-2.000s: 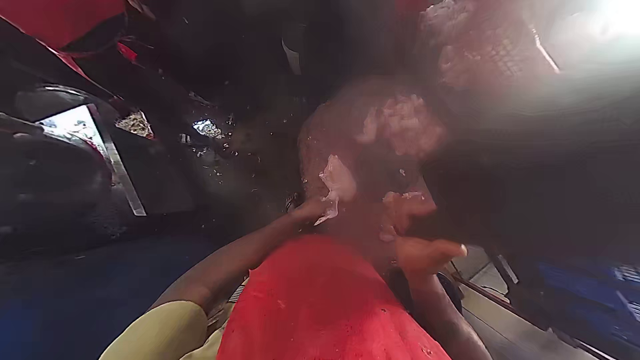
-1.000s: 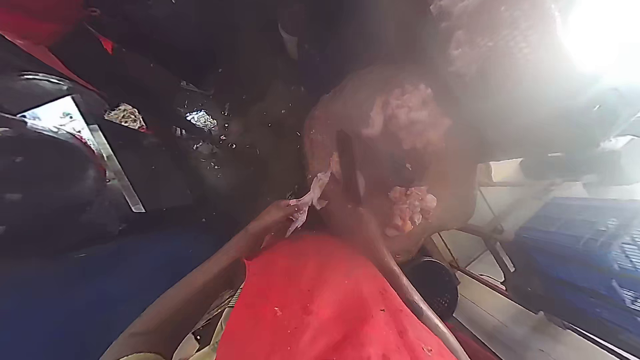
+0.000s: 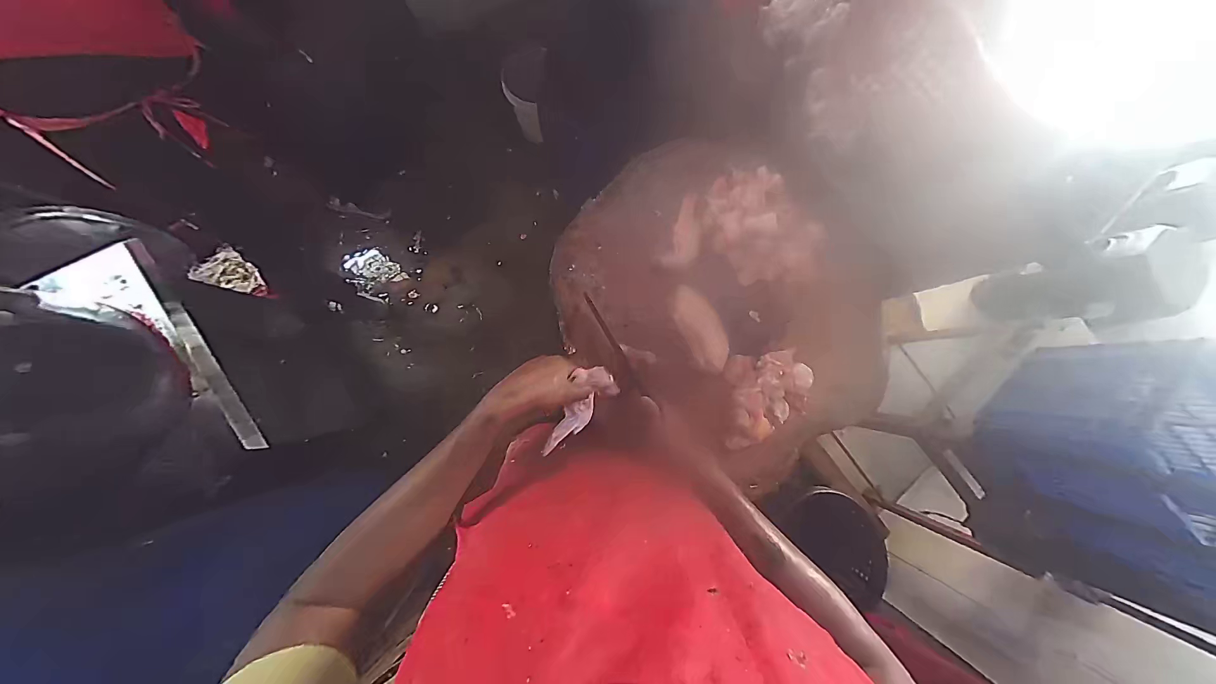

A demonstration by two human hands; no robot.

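Observation:
My left hand (image 3: 543, 385) grips a pale piece of raw meat or skin (image 3: 572, 418) just above the red apron (image 3: 608, 570), at the near left edge of a round wooden chopping block (image 3: 627, 237). Beside it my right hand (image 3: 646, 418), blurred by haze, is closed on what looks like a knife (image 3: 608, 332), its dark narrow blade pointing up and left over the block. A pile of cut pink raw meat (image 3: 760, 223) lies on the far part of the block, a smaller pile (image 3: 769, 394) at the near right, and a longer pale piece (image 3: 698, 328) between them.
More raw meat (image 3: 883, 57) shows hazily beyond the block. Blue plastic crates (image 3: 1092, 456) stand at the right, near a dark round object (image 3: 841, 541). Wet dark ground (image 3: 427, 323) with scraps spreads to the left. Red cloth (image 3: 95, 33) hangs at the upper left.
The pale piece in my left hand now hangs lower against the apron. My right hand has drawn in close to my left; two seconds ago it was apart, at the right.

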